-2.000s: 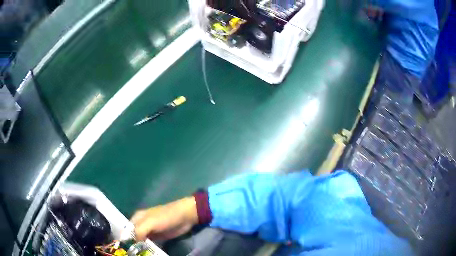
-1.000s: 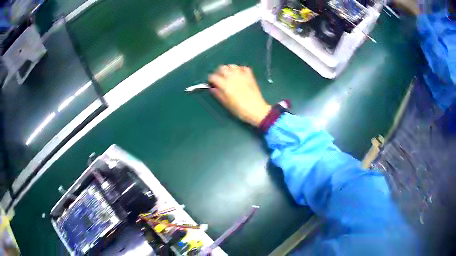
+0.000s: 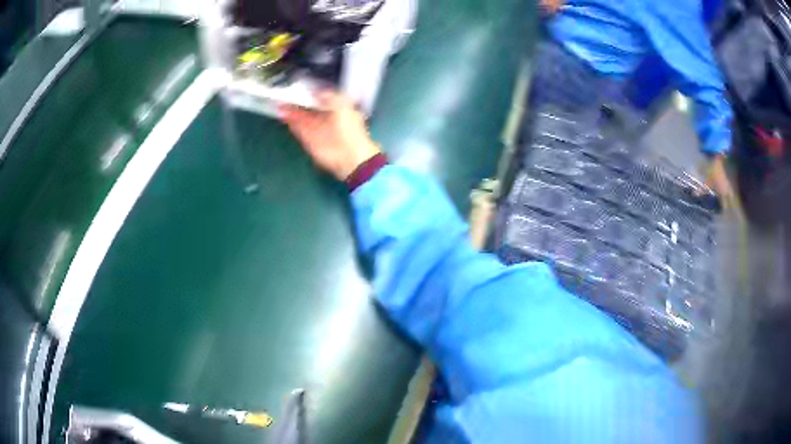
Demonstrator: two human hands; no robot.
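Observation:
A white housing (image 3: pixel 382 65) stands at the top of the view, with yellow parts (image 3: pixel 267 54) and black parts inside; its top is cut off by the frame. My right hand (image 3: pixel 331 134) is at its near wall, fingers bent on the rim; the contact is blurred. A thin pale cable (image 3: pixel 238 156) hangs from it onto the green bench. Tweezers (image 3: pixel 217 411) with a yellow end lie at the bottom, beside the corner of a second white housing (image 3: pixel 130 423), mostly out of frame. My left hand is not in view.
The green bench (image 3: pixel 173 260) has a curved white rail (image 3: pixel 113 208) on the left and a wooden-looking edge (image 3: pixel 415 399). Clear gridded trays (image 3: pixel 598 208) are beyond that edge. Another person's blue sleeves (image 3: pixel 607 35) and a hand (image 3: pixel 718 180) show at upper right.
My right hand has let go of the tweezers, which now lie near the lower housing, and has moved to the upper housing. The view has shifted, leaving the lower housing mostly out of frame.

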